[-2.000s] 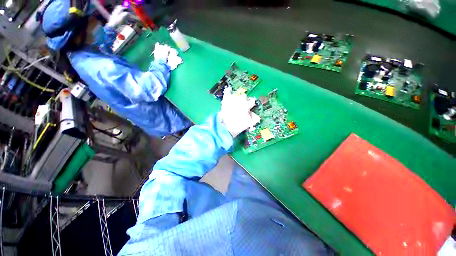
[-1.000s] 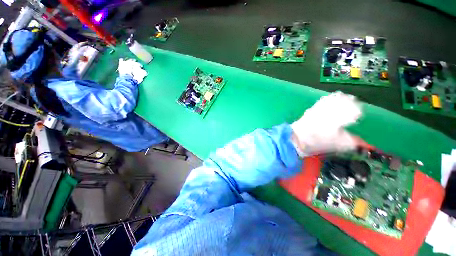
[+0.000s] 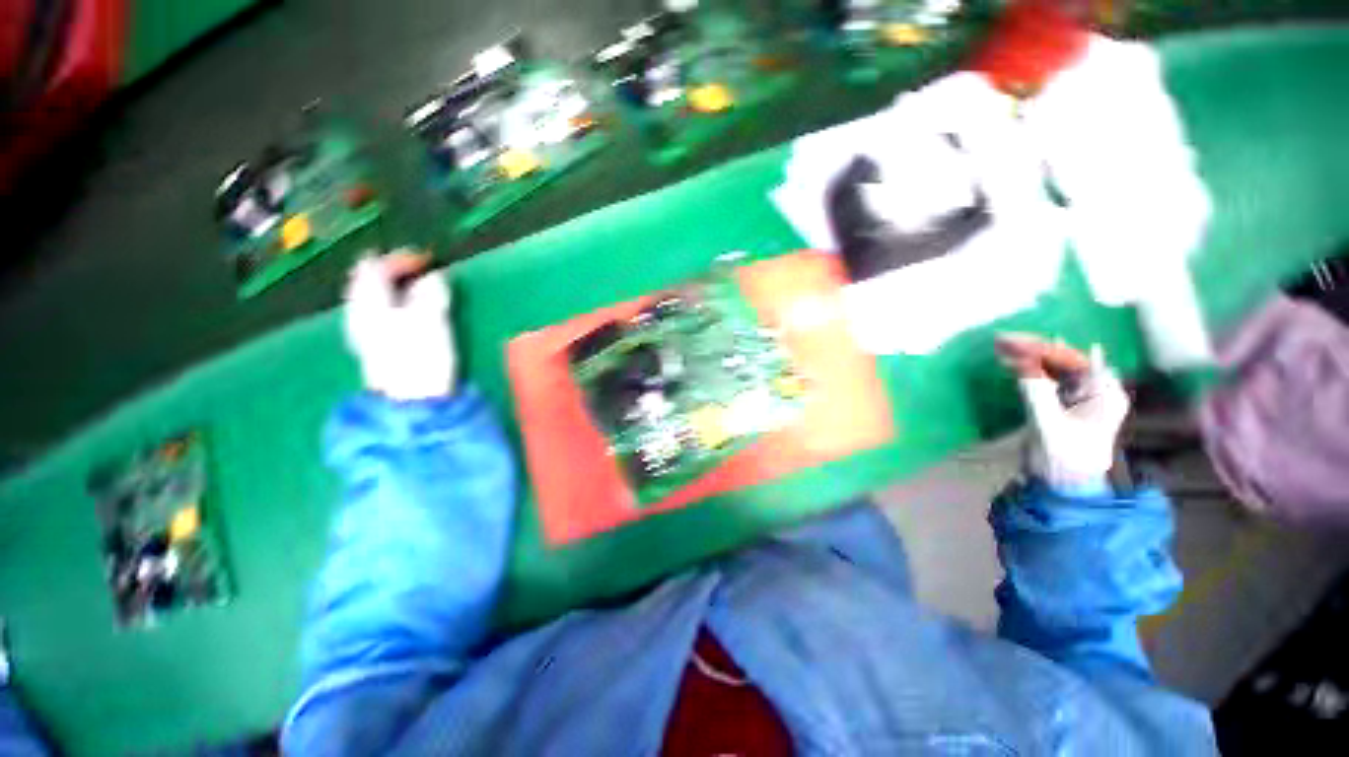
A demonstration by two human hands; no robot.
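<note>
A green circuit board [image 3: 688, 388] with black round parts and a yellow block lies slightly turned on the flat red mat [image 3: 562, 496]. My left hand [image 3: 403, 328], in a whitish glove with bare fingertips, is left of the mat near the bench's far edge. Its fingers look curled; blur hides whether they are closed. My right hand [image 3: 1071, 414], gloved the same way, is raised to the right of the mat near the bench's front edge. Its fingers are bent but apart, with nothing visible in them. Neither hand touches the board.
Several boards [image 3: 518, 141] lie on the dark conveyor beyond the green bench [image 3: 326, 555]. Another board [image 3: 166, 530] lies on the bench at left. White papers [image 3: 925, 303] bear a black holder [image 3: 858, 222]. A white cloth heap [image 3: 1124, 163] is beside them. A mauve sleeve [image 3: 1287, 407] shows at right.
The view has swung to the right. My left hand has moved away from above the board on the mat to the mat's left. My right hand has come into view.
</note>
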